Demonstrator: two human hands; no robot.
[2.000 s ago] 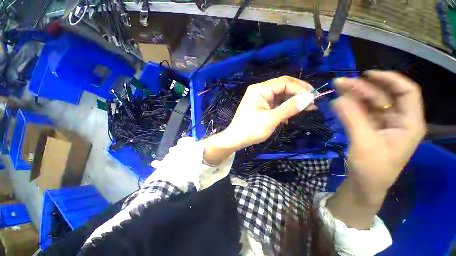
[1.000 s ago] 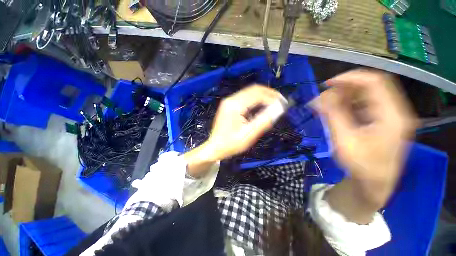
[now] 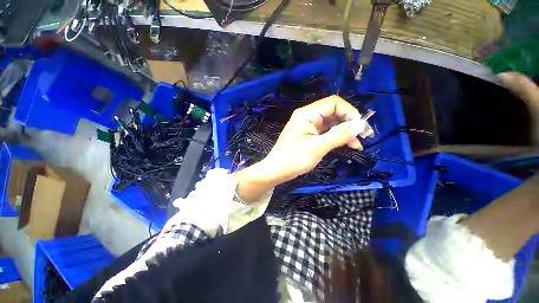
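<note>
My left hand (image 3: pixel 319 133) is in the middle of the view, above the blue cable tote. Its white-covered fingertips pinch the stripped end of a black cable, and fine coloured wires (image 3: pixel 369 114) stick up from them. My right hand (image 3: pixel 521 89) is at the right edge of the view, cut off and blurred. It is at the bench edge beside blurred green boards (image 3: pixel 520 56); whether it holds one cannot be told. The soldering iron (image 3: pixel 372 36) points down over the bench edge, with a thinner brownish tube (image 3: pixel 347 35) to its left.
The blue tote (image 3: pixel 403 127) under my left hand holds tangled black cables. A smaller blue bin (image 3: pixel 131 204) at left holds cables with green boards. Another blue tote (image 3: pixel 430 198) is at right. Wire wool (image 3: pixel 415 6) lies on the wooden bench (image 3: pixel 295 21). Cardboard boxes (image 3: pixel 56 198) are at far left.
My right hand has moved away from my left hand, out to the green boards at the far right. My left hand stays over the tote, still pinching the wires. The view has shifted.
</note>
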